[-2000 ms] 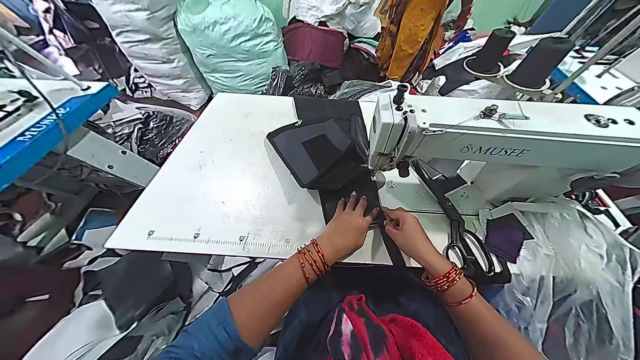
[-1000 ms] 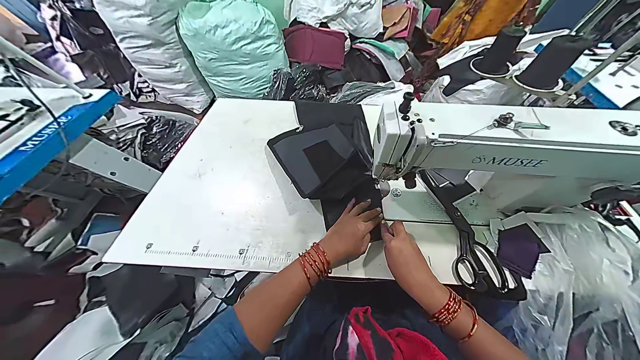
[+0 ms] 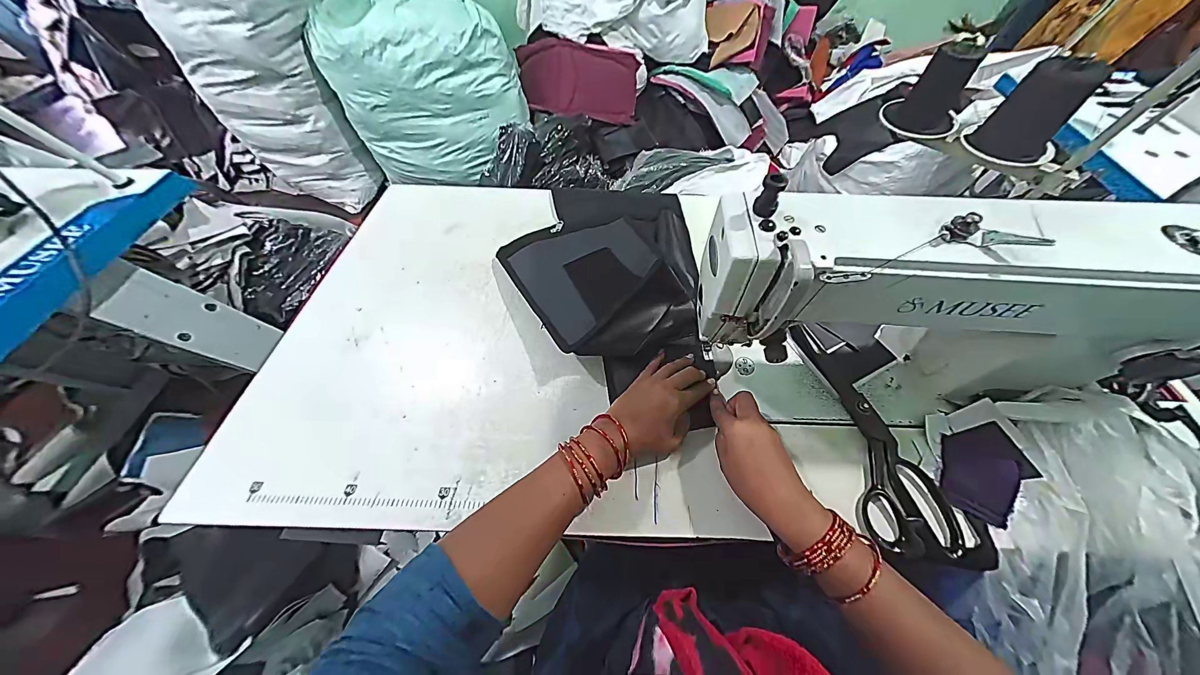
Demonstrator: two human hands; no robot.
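Observation:
Black fabric piece (image 3: 647, 244) lies on the white sewing table (image 3: 403, 375), its right edge running under the head of a Musee sewing machine (image 3: 937, 272). A dark flap with a grey panel (image 3: 581, 281) is folded over on its left. My left hand (image 3: 666, 408) rests on the fabric with fingers spread, just in front of the presser foot (image 3: 714, 354). Close beside it, my right hand (image 3: 750, 441) pinches the fabric's right edge between thumb and finger. The needle tip is too small to make out.
Black-handled scissors (image 3: 900, 478) lie right of my right hand, near the table's front edge. Purple fabric scraps (image 3: 984, 469) and clear plastic (image 3: 1078, 534) are at the right. Black thread cones (image 3: 1036, 108) stand behind the machine. Stuffed bags (image 3: 422, 84) lie beyond the table.
The black strip that hung over the table's front edge two seconds ago now ends on the tabletop by my hands. Both hands remain close to the presser foot.

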